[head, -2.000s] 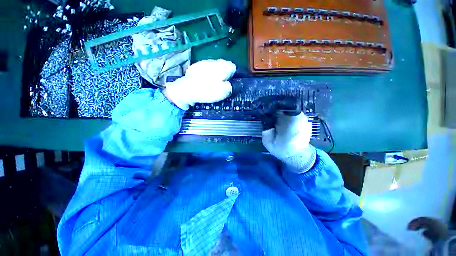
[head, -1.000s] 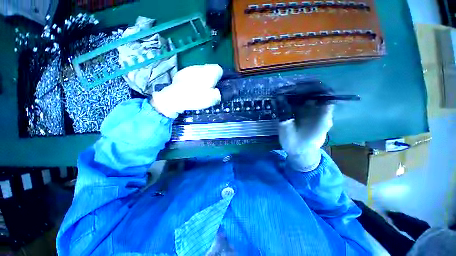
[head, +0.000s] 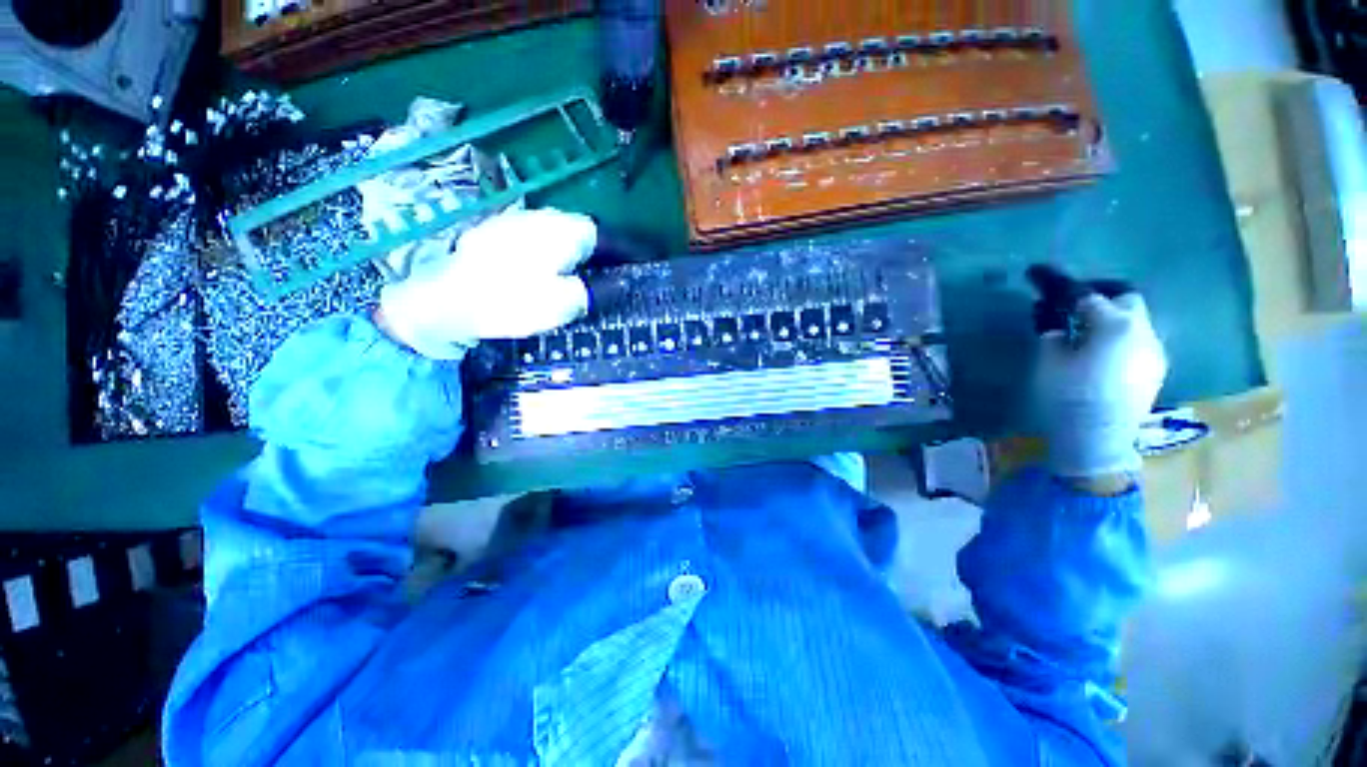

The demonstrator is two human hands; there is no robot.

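Observation:
The jig (head: 750,274) lies at the bench's front edge, a dark plate with a row of small black components (head: 720,330) and a silver ribbed heat sink (head: 712,400) along its front. My left hand (head: 495,282), in a white glove, is at the jig's left end, over its back left corner; whether its fingers hold anything cannot be told. My right hand (head: 1102,360), in a white glove with dark fingertips, is off the jig to the right, above the green mat. It is blurred, and whether it holds a small dark tool cannot be told.
A black tray of tiny silver screws (head: 293,315) is at left, with a green frame plate (head: 427,188) over it and a crumpled cloth (head: 450,173). Orange-brown fixtures (head: 900,128) lie behind the jig. A dark screwdriver (head: 631,75) stands behind. A box-shaped device (head: 128,53) is back left.
My right hand has moved right, off the jig, uncovering the component row and heat sink. My left hand has stayed near the jig's left end. The view has shifted, showing the screwdriver.

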